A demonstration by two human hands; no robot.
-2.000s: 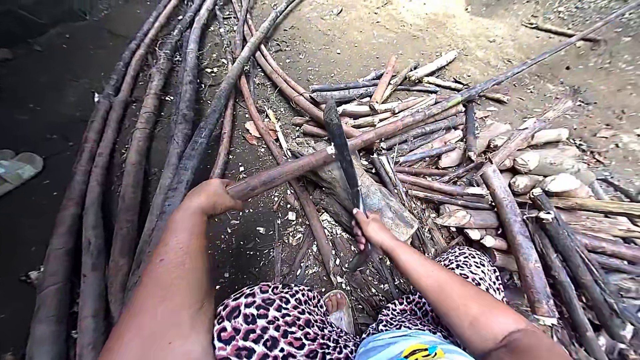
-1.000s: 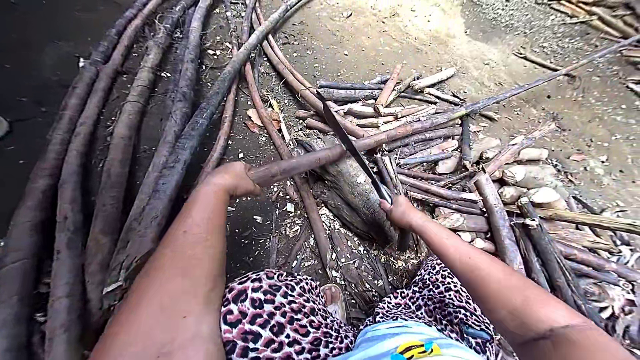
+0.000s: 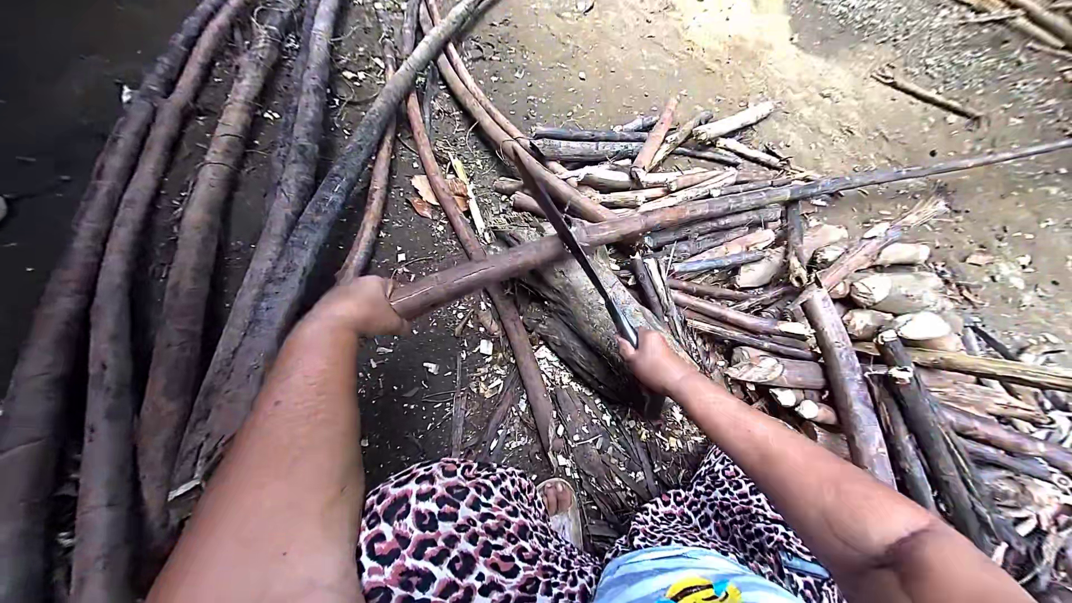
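My left hand [image 3: 356,308] is closed around the near, thick end of a long brown wooden pole [image 3: 486,272]. From there the pole slants up to the right, over a thick log [image 3: 599,289] and a heap of cut sticks, to the right edge. In my right hand [image 3: 657,362] is the handle of a machete [image 3: 578,249], held beside the log. Its long dark blade points up and left and crosses the pole; whether the edge touches the wood cannot be told. The handle is mostly hidden by my fingers.
Long thick poles [image 3: 197,243] lie side by side on the left. Cut sticks and split pieces [image 3: 900,293] are heaped on the right. Thin bent poles [image 3: 444,188] lie beyond the log. Wood chips are scattered on the dirt around my sandalled foot [image 3: 559,502].
The machete blade, more upright two seconds ago, now leans further to the left across the pole. Both hands have kept their holds. The view has shifted somewhat.
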